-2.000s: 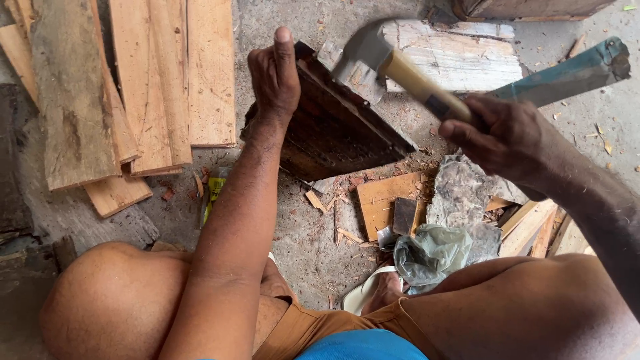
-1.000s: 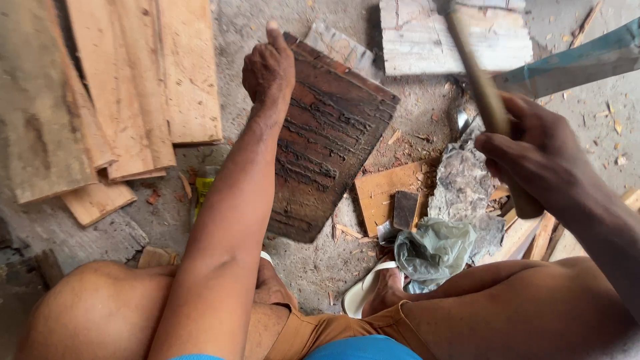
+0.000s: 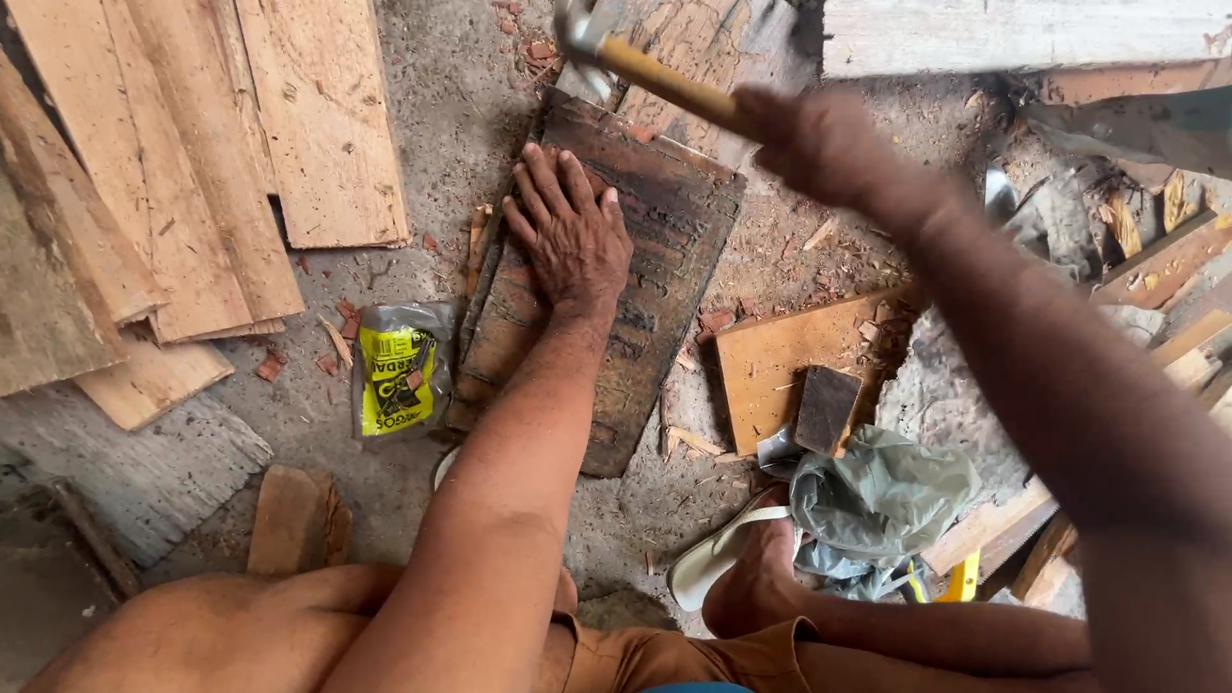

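My left hand (image 3: 575, 231) lies flat, palm down and fingers spread, on a dark, worn wooden piece (image 3: 664, 260) with rough, peeling streaks. That piece rests on the concrete floor, between my feet and a weathered board. My right hand (image 3: 818, 144) is blurred and grips the wooden handle of a claw hammer (image 3: 674, 85). The hammer's metal head is above the far end of the dark piece; whether it touches anything cannot be told. A small dark block (image 3: 828, 409) sits on an orange-brown board (image 3: 760, 375) to the right.
Pale wooden planks (image 3: 322, 125) are stacked at the left. A yellow-labelled plastic packet (image 3: 399, 371) lies beside the dark piece. A crumpled plastic bag (image 3: 881, 491) is by my sandalled foot (image 3: 760, 568). A white-painted board (image 3: 1020, 38) lies at the top right, and wood scraps lie at the right.
The dark piece, tilted up in my left hand two seconds ago, now lies down under my flat palm. My right hand still holds the hammer, which has swung toward the piece's far end.
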